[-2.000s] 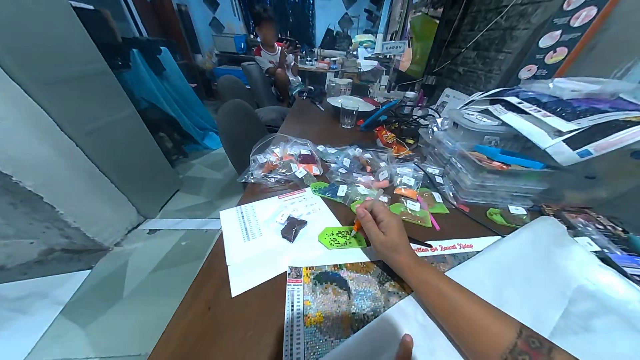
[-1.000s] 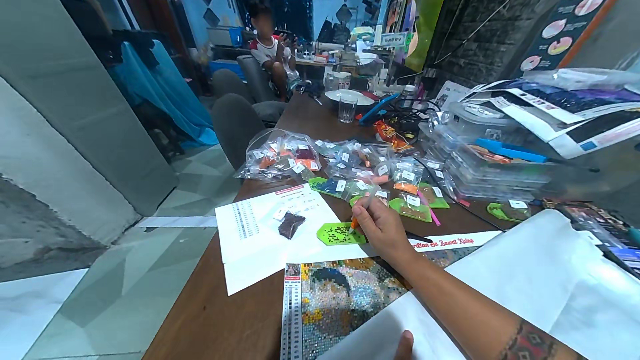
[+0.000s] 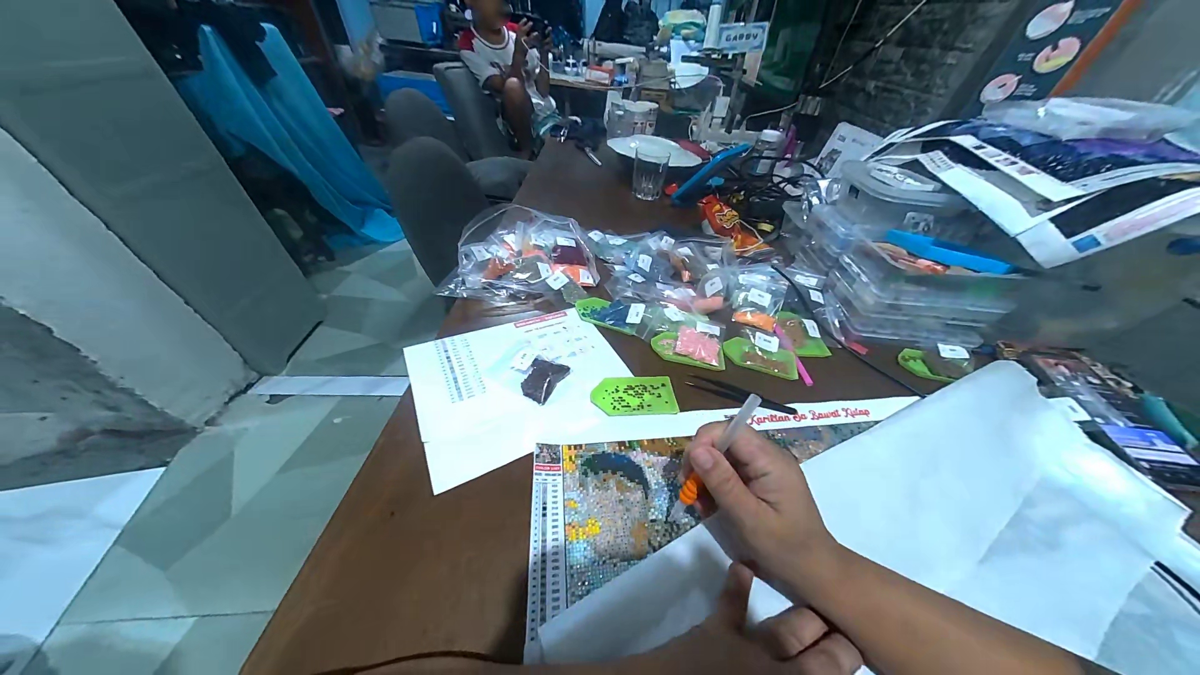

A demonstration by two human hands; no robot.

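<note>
My right hand (image 3: 755,497) grips a translucent pen-shaped applicator (image 3: 741,422) with an orange grip, its tip over the diamond painting canvas (image 3: 609,516). Lower down, my left hand (image 3: 750,628) rests on the white cover sheet (image 3: 900,506), its fingers partly bent and partly behind the right wrist. Above the canvas lies a green tray (image 3: 635,396) with dark beads. Left of it, a small bag of dark beads (image 3: 544,380) lies on a printed chart sheet (image 3: 469,375). Black tweezers (image 3: 741,396) lie just above the canvas.
Bead bags (image 3: 525,253) and more green trays (image 3: 689,349) lie across the table (image 3: 394,562). Stacked plastic boxes (image 3: 923,291) stand at the right. A drinking glass (image 3: 650,171) and a plate (image 3: 656,150) are farther back. A person (image 3: 502,56) sits beyond, near grey chairs (image 3: 431,197).
My right hand has moved from the green tray down to the canvas, still holding the applicator. More of my left hand shows at the bottom.
</note>
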